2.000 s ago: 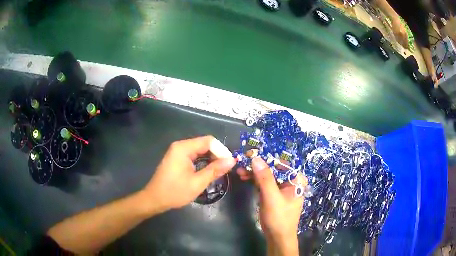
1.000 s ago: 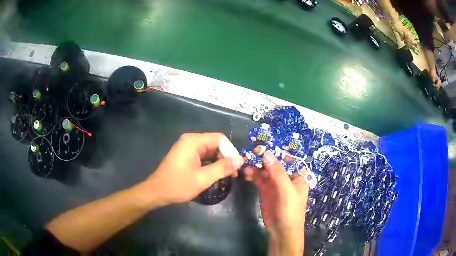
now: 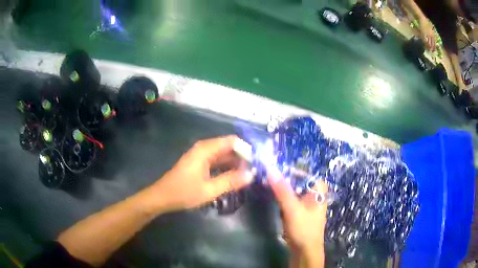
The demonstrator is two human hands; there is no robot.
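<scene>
A circuit board glows blue-white between my hands and its outline is blurred by the glare. My right hand holds it, with the thumb on it and white round wire ends beside the fingers. My left hand is at the board's left edge, with pale caps on thumb and forefinger; whether it grips the board or a small part is hidden by blur. A black housing lies on the mat under my left hand, partly covered.
A large board pile lies right of my right hand, beside a blue bin. Several black housings stand at the left. A white edge borders the green conveyor. Housings and another person's arm show at upper right.
The board between my hands has lit up. A blue-white glowing piece now shows on the conveyor at the upper left. My hands have stayed nearly in place.
</scene>
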